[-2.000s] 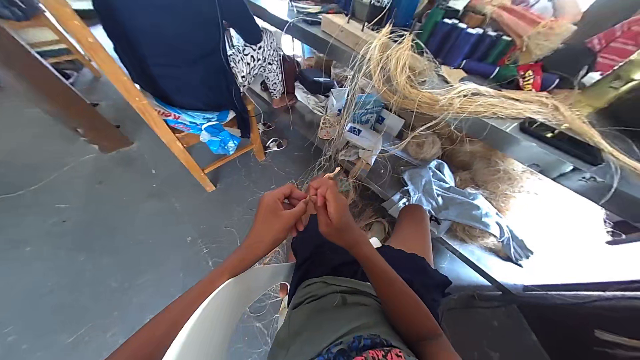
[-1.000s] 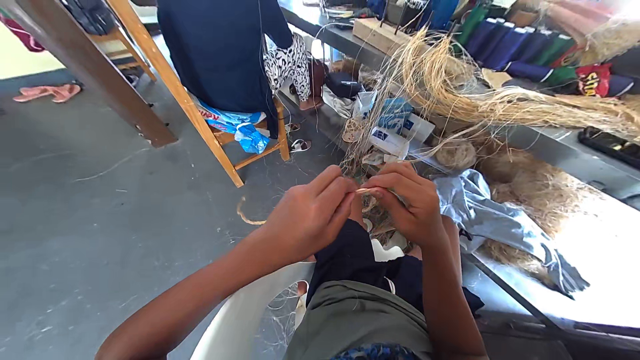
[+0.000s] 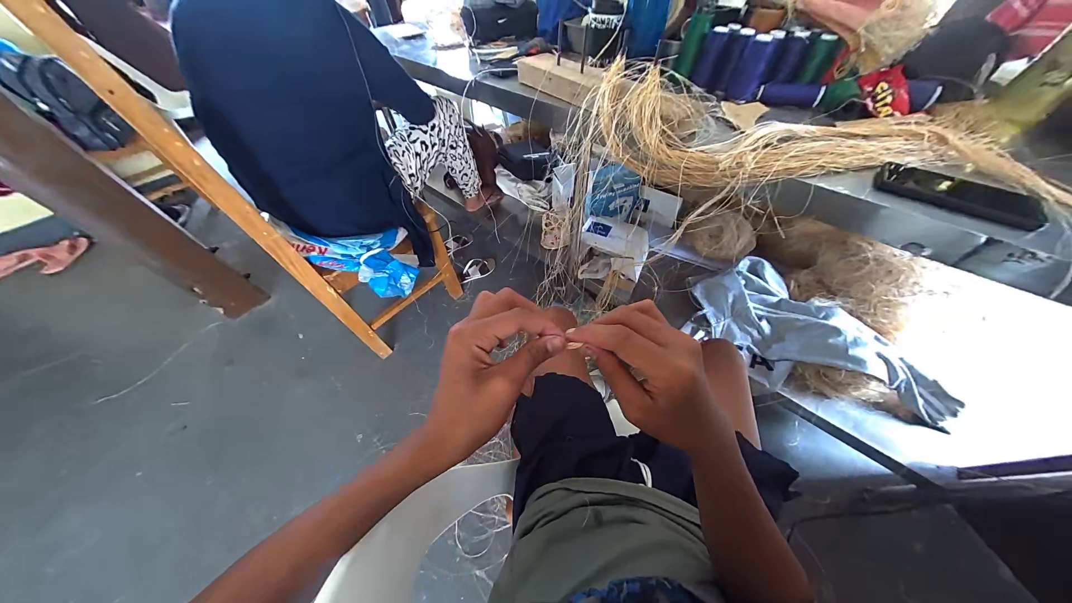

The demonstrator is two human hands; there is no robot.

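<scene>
Above my lap, my left hand point(image 3: 494, 364) and my right hand point(image 3: 649, 360) meet at the fingertips. Between them they pinch a small pale strand of natural fibre point(image 3: 573, 344), mostly hidden by the fingers. A long hank of straw-coloured fibre point(image 3: 754, 155) lies along the table edge beyond my hands, its loose ends hanging toward the floor. Tangled brown fibre point(image 3: 854, 272) is heaped lower down at the right, with a grey-blue cloth point(image 3: 804, 322) partly over it.
Thread spools point(image 3: 754, 67), a wooden block point(image 3: 557, 77) and a black phone point(image 3: 959, 194) are on the table. A person in dark blue point(image 3: 285, 109) sits on a wooden chair point(image 3: 243, 226) at the left. Packets and a box point(image 3: 615, 239) stand beyond my knees. A brown post point(image 3: 126, 209) slants at far left.
Both hands were closer together two seconds ago, with a short fibre end sticking up from them. A twisted strand end that hung left of my left hand one second ago no longer shows there.
</scene>
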